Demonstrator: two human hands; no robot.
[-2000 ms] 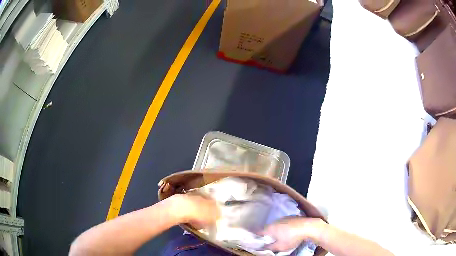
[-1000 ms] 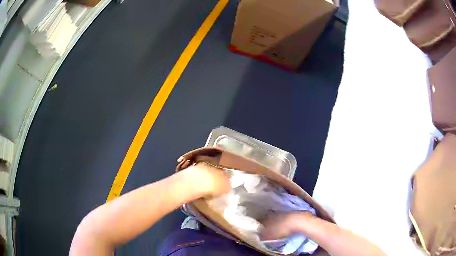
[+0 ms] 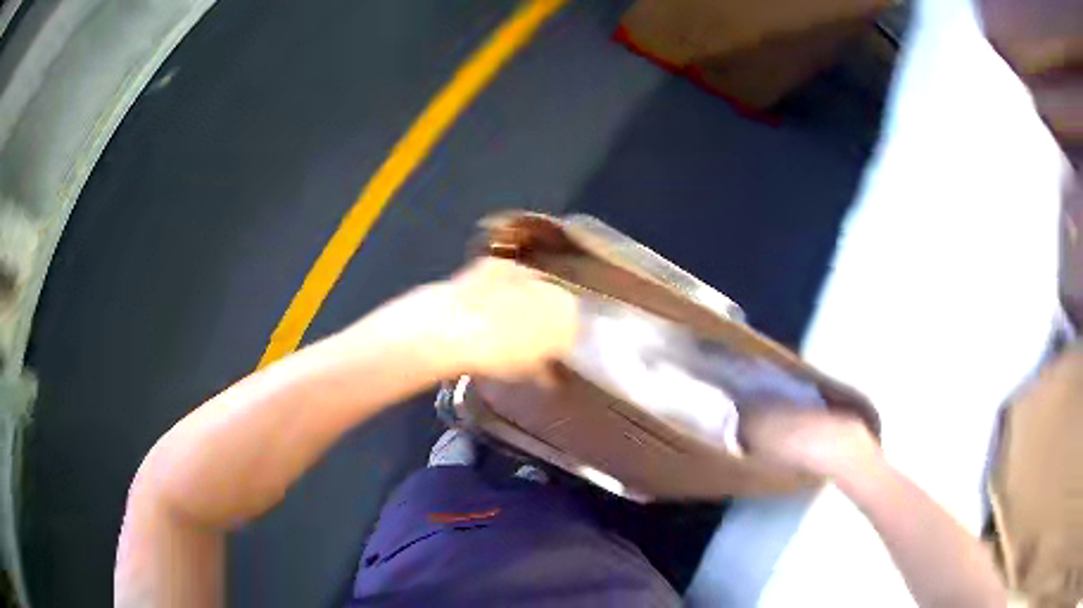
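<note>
A brown handbag [image 3: 618,434] is in front of me above my lap, tilted, its mouth facing up. Crumpled white tissue paper [image 3: 653,362] shows inside the mouth. My left hand [image 3: 517,315] is at the left end of the mouth, its fingers hidden in the bag. My right hand [image 3: 802,439] is at the right end of the mouth, blurred, its fingers partly inside against the tissue. Whether either hand grips the bag or the paper is hidden.
A white-covered table [image 3: 950,202] runs along the right, with brown bags [image 3: 1051,463] on it. A brown carton [image 3: 748,48] stands on the dark floor ahead. A yellow line [image 3: 398,172] crosses the floor. Shelving [image 3: 89,131] is at the left. A translucent grey edge shows behind the bag.
The bag has moved up and right in view with both hands and now tilts more, showing its near face. The view has shifted, so the carton sits higher and further right.
</note>
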